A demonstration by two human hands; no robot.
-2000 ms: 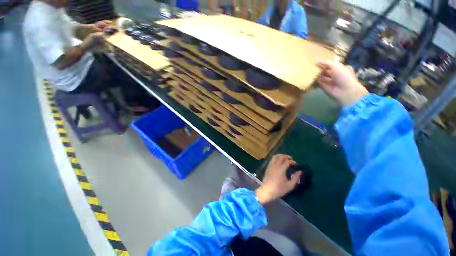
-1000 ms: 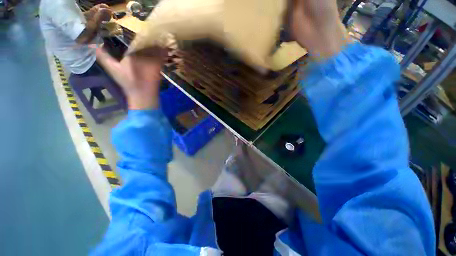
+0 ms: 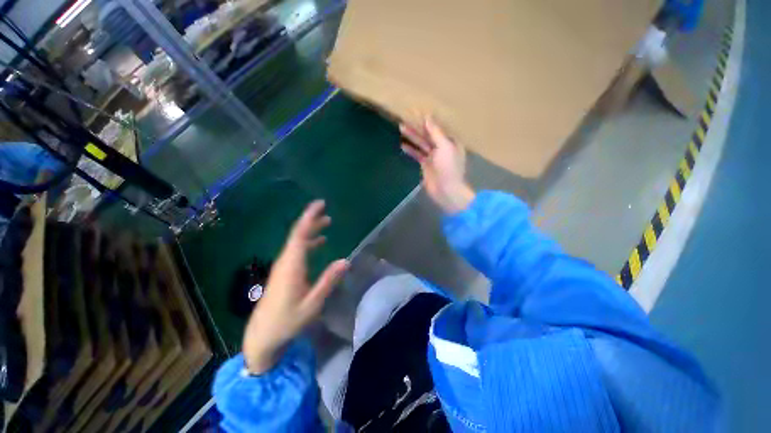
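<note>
A large tan cardboard sheet (image 3: 499, 68) fills the top centre. My right hand (image 3: 441, 165) is at its near edge, with the fingertips overlapping the edge; whether they grip it is not clear. My left hand (image 3: 287, 292) is raised over the bench edge, empty, with its fingers apart. A round black housing (image 3: 245, 290) with a pale round centre lies on the green bench top (image 3: 359, 161), just left of my left hand.
Stacked cardboard layers with dark parts between them (image 3: 127, 338) stand at the left. A black screwdriver (image 3: 135, 173) with a yellow label hangs at the upper left, its silver nose over the bench. A metal post (image 3: 199, 72) rises behind. Striped tape (image 3: 676, 186) marks the floor at right.
The view has swung right, so the stack now shows at the left. The cardboard sheet has moved from above that stack to the right side. My left hand is now away from the sheet.
</note>
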